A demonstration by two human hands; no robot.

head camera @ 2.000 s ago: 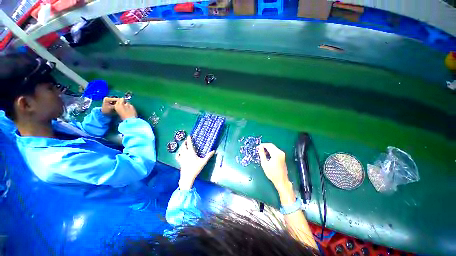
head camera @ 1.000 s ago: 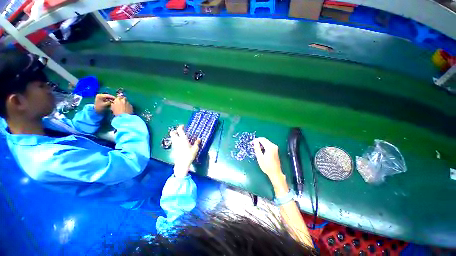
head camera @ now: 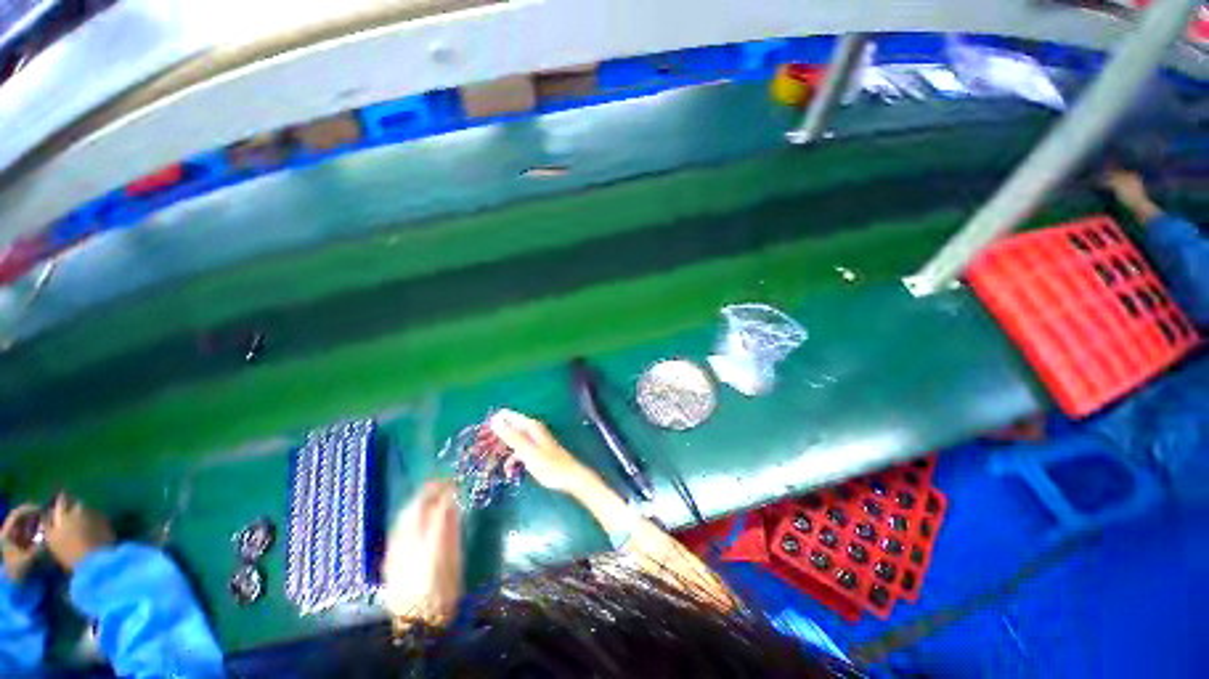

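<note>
The loose heap of small metal parts [head camera: 484,467] lies on the green bench. My right hand [head camera: 530,448] is at the heap's right edge, fingertips over it; whether it holds a part is hidden. My left hand [head camera: 424,557] is blurred, just right of the stack of strips [head camera: 332,515], and its fingers are not clear. Two round units [head camera: 249,560] lie left of the stack. The black electric screwdriver [head camera: 610,427] lies right of my right hand, beside the screw dish [head camera: 676,394].
A clear plastic bag [head camera: 756,348] lies beyond the dish. A red compartment tray [head camera: 862,537] with round units is below the bench edge. Another red tray [head camera: 1081,318] is at far right, near a person's arm. A neighbour's hands [head camera: 60,531] are at far left. The conveyor [head camera: 438,285] runs beyond.
The view has swung right, bringing the far-right red tray into sight. My left hand has moved from the stack's near left side to its right side. My right hand stays by the heap.
</note>
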